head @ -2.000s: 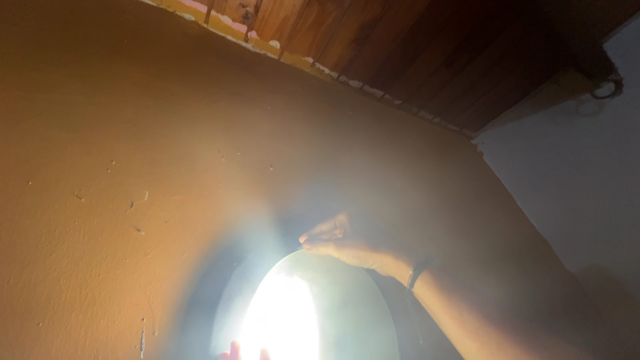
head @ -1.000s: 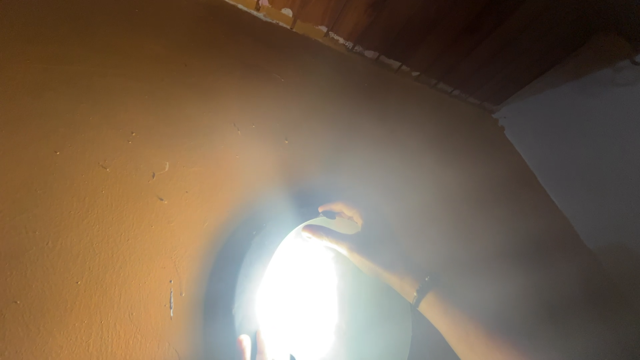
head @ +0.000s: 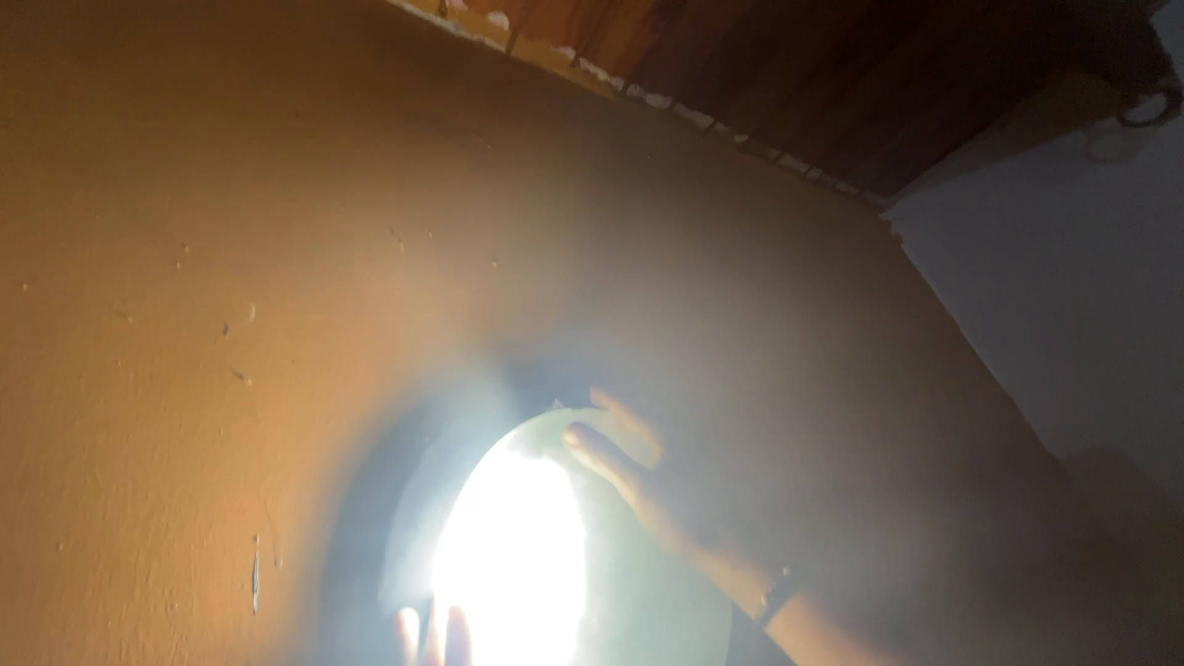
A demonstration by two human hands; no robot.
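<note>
A round, brightly lit lamp (head: 647, 564) fills the lower middle of the view, close to an orange-brown wall. Reaching in from the lower right, my right hand (head: 629, 458) grips the lamp's upper edge, thumb on its near face and fingers behind the rim. A dark beaded bracelet (head: 777, 594) is on that wrist. Only the fingertips of my left hand (head: 433, 634) show at the bottom, against the lamp's lower left side; glare and the frame edge hide the rest. The glare also hides the lamp's inner parts.
The orange-brown painted wall (head: 185, 444) bears chips and scratches. Above runs a dark wooden plank ceiling (head: 740, 65) with a rough, pale edge. On the right a whitish wall (head: 1045, 268) meets the orange one, and a dark ring-shaped thing (head: 1147, 111) hangs near the ceiling.
My right thumb has come down onto the lamp's near face, where two seconds ago the hand lay along its top edge. My left fingertips remain at the lamp's lower left.
</note>
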